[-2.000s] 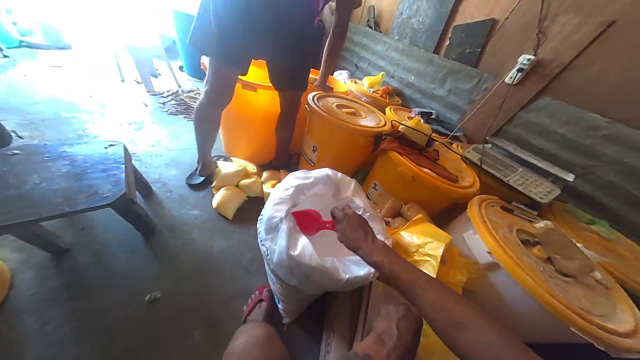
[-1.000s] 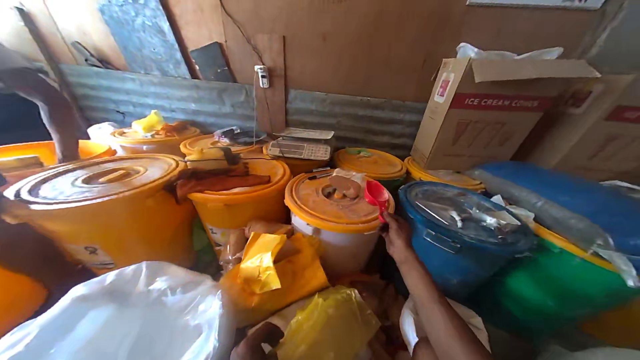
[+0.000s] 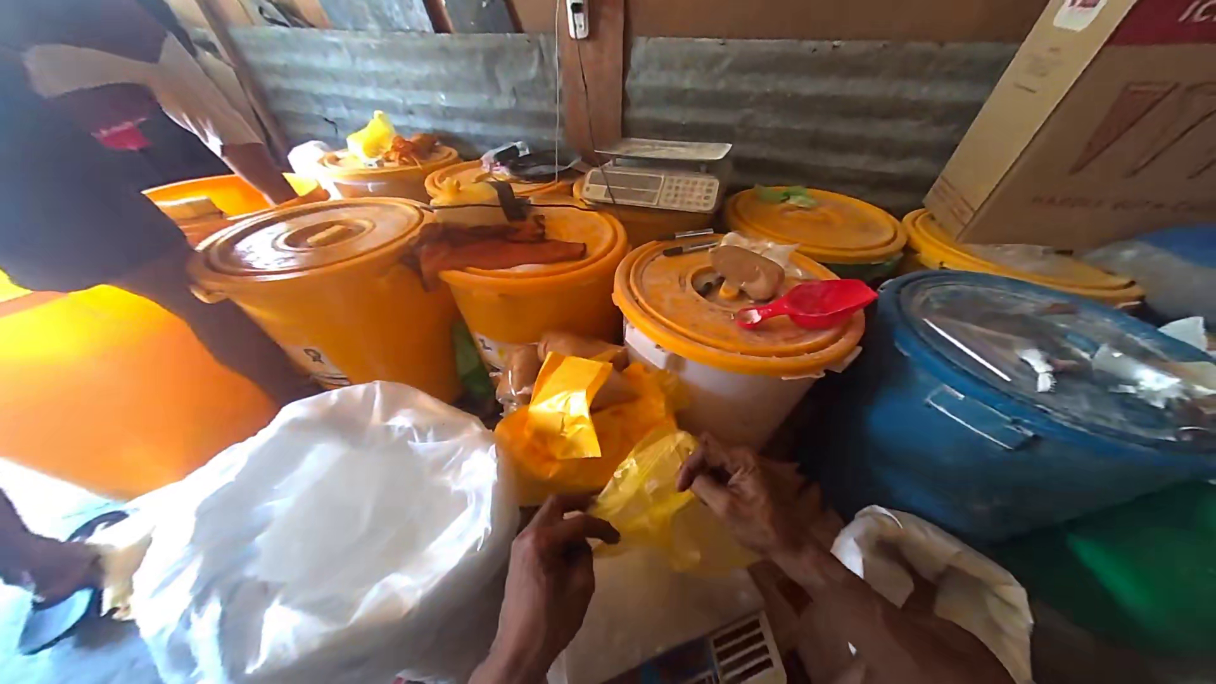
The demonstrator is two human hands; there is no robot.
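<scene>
A thin yellow plastic bag (image 3: 655, 489) lies between my two hands at the lower middle. My right hand (image 3: 750, 494) pinches its upper right edge between thumb and fingers. Beside its left edge is my left hand (image 3: 560, 560), fingers bent; whether they grip the film is unclear. A red plastic scoop (image 3: 819, 304) rests on the orange lid of a white bucket (image 3: 703, 389), next to a brown lump and a marker pen. To the left stands a large white sack (image 3: 323, 541) with its mouth open. Folded yellow bags (image 3: 567, 404) lie just beyond my hands.
Orange lidded buckets (image 3: 318, 237) line the corrugated metal wall, with a digital scale (image 3: 655, 188) among them. A blue lidded bucket (image 3: 1054, 380) and a cardboard box (image 3: 1073, 133) stand at right. Another person (image 3: 85, 142) leans over an orange tub at left.
The red scoop, earlier in my right hand, now lies on the bucket lid. My right hand has come down to the yellow bag. The view has swung right from the first frame.
</scene>
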